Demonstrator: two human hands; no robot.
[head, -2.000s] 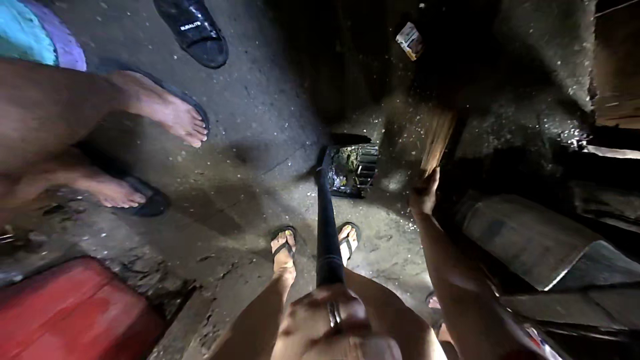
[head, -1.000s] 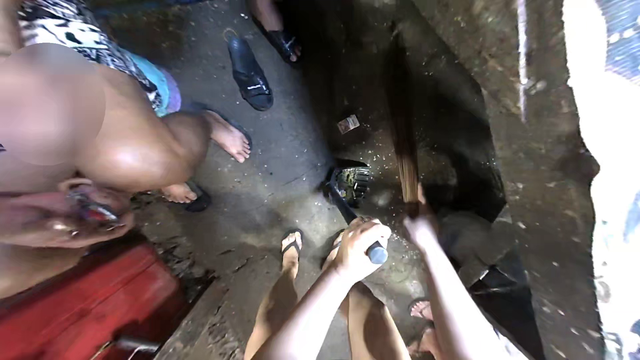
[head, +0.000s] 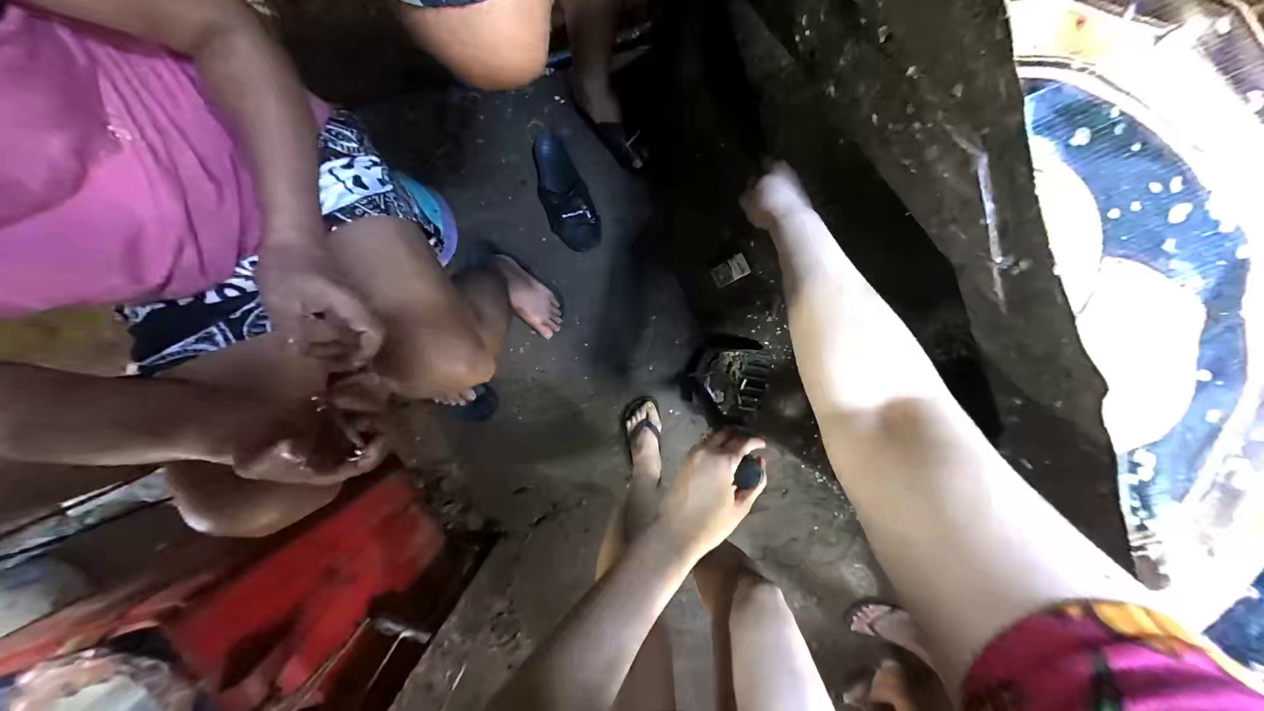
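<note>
My left hand (head: 713,484) is closed around the dark upper end of a pole (head: 750,472), seen nearly end-on. Just beyond it on the floor sits a black slotted dustpan (head: 736,380) with debris in it; the pole seems to belong to it. My right arm stretches far forward, past a small printed packet (head: 731,270) on the floor. My right hand (head: 775,197) is at the edge of deep shadow, its fingers blurred, and whatever it may hold is lost in the dark.
A seated person in a pink shirt (head: 148,188) is close on the left, hands together over the knees. Near their bare foot lies a black slide sandal (head: 568,193). A red object (head: 316,583) stands at lower left. A rough dark ledge (head: 948,128) and a bright patterned surface (head: 1136,326) are at right.
My right hand has moved far forward from beside the dustpan, where it held a brown stick-like bundle. My left hand stays on the pole. The view has shifted, showing more of the seated person.
</note>
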